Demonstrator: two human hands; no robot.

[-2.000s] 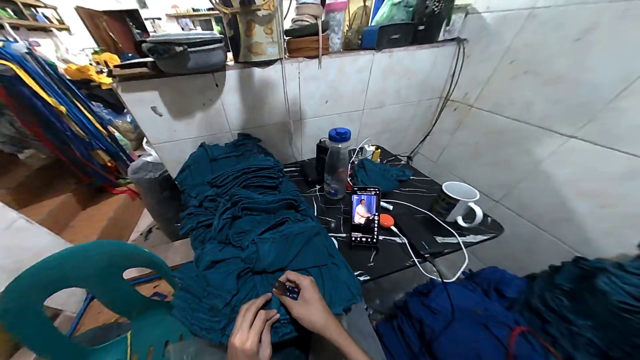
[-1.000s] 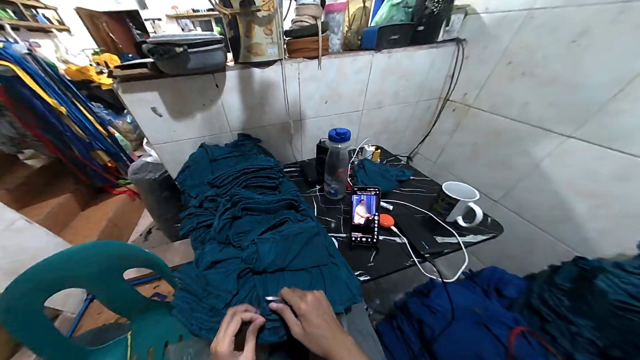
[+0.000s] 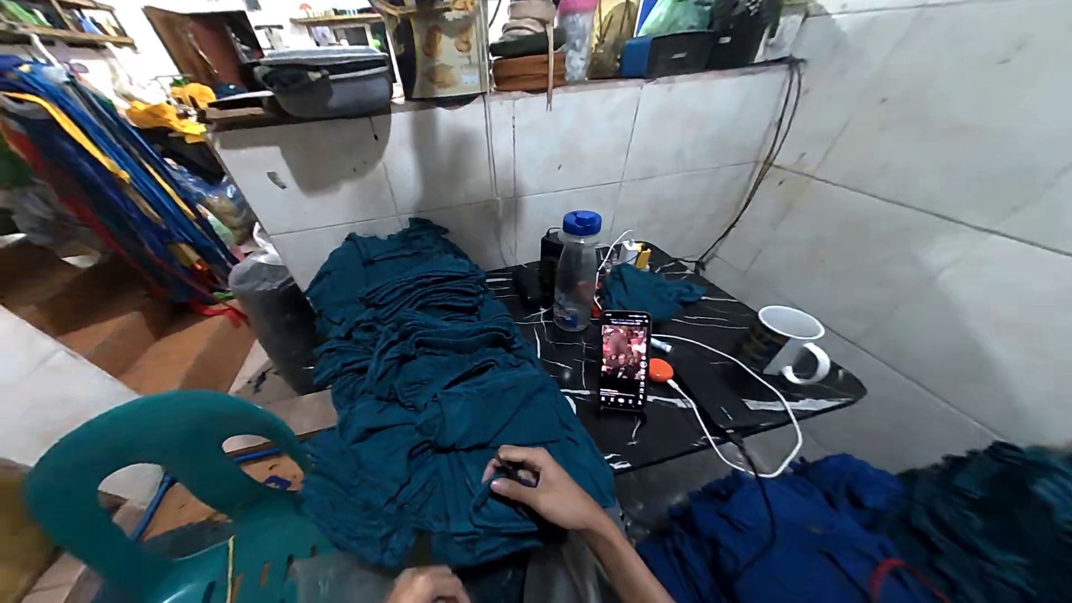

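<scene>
A long heap of gathered teal fabric [image 3: 435, 360] lies before me, its near end under my hands. My right hand [image 3: 536, 486] is at the near right part of the heap, its fingers closed on a small dark tool, perhaps thread snips, with a fold of the fabric beside it. My left hand [image 3: 429, 584] is at the bottom edge of the view, just below the near edge of the fabric. Only its back and knuckles show, so what its fingers hold is hidden.
Right of the fabric, a black marble-patterned table [image 3: 578, 360] bears a lit phone [image 3: 625, 360], a bottle with a blue cap [image 3: 576, 276], a mug [image 3: 783, 339] and a white cable. A green plastic chair [image 3: 167, 419] stands left; blue cloth [image 3: 779, 536] lies lower right.
My left hand has moved down toward me, away from my right hand. My right hand has turned and lifted somewhat, with the small dark tool in it. The picture on the phone is different.
</scene>
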